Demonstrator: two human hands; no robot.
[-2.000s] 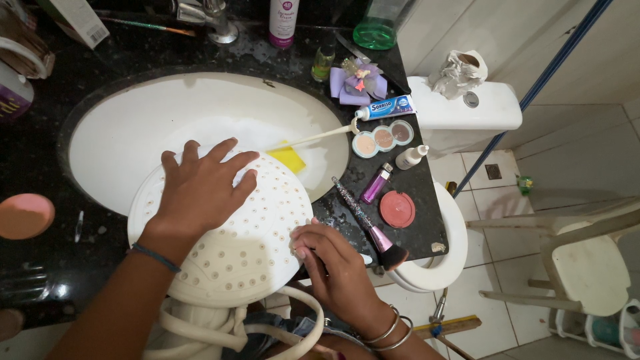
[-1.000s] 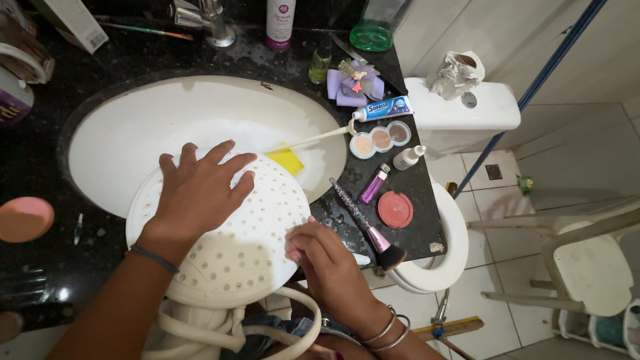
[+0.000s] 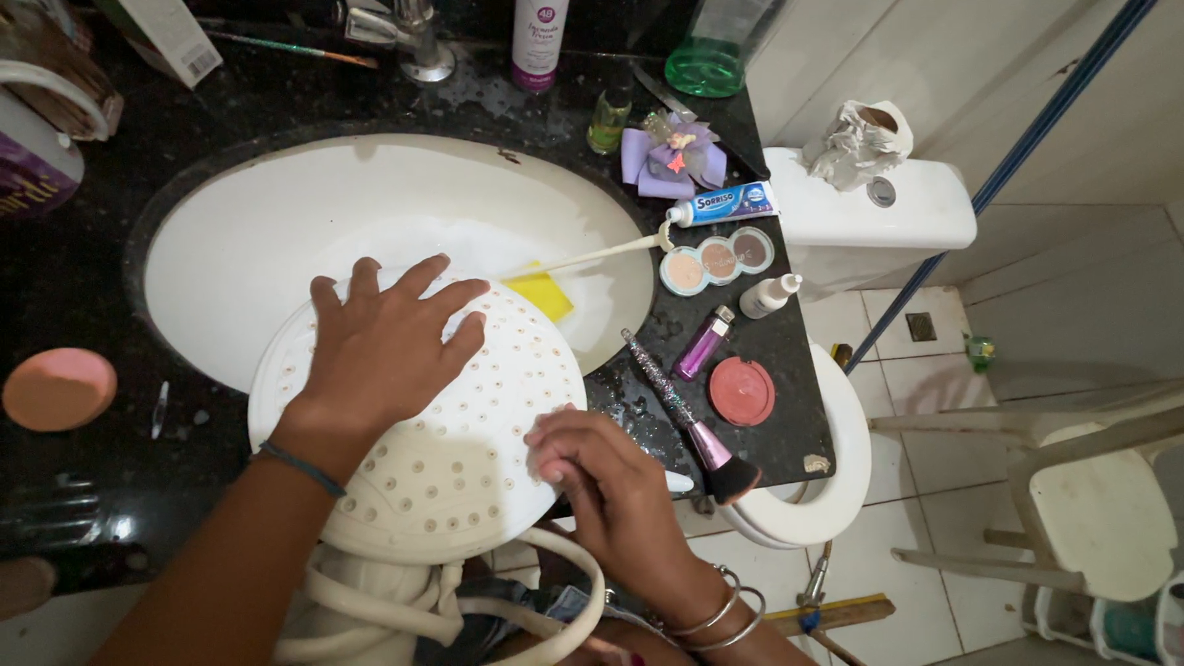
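Note:
A large white shower head (image 3: 462, 416), its nozzle plate facing up, lies over the near edge of the oval sink (image 3: 277, 213). My left hand (image 3: 384, 351) rests on that plate with its fingers spread. At the plate's right edge is my right hand (image 3: 601, 472), fingers curled and thumb near the fingertips; whether it pinches the rim cannot be told. A cream hose (image 3: 555, 583) loops below the shower head. Inside the sink, a yellow sponge or cloth (image 3: 546, 291) shows past the plate, beside a thin cream-handled toothbrush or stick (image 3: 601, 250).
Along the counter's right side lie a makeup brush (image 3: 671, 393), a purple lighter (image 3: 703, 342), a pink compact (image 3: 741, 391), a three-pan palette (image 3: 717, 261), a small white bottle (image 3: 770, 296) and a toothpaste tube (image 3: 726, 203). A faucet (image 3: 421, 42) stands behind the sink. Right: toilet (image 3: 846, 462), plastic chair (image 3: 1101, 509).

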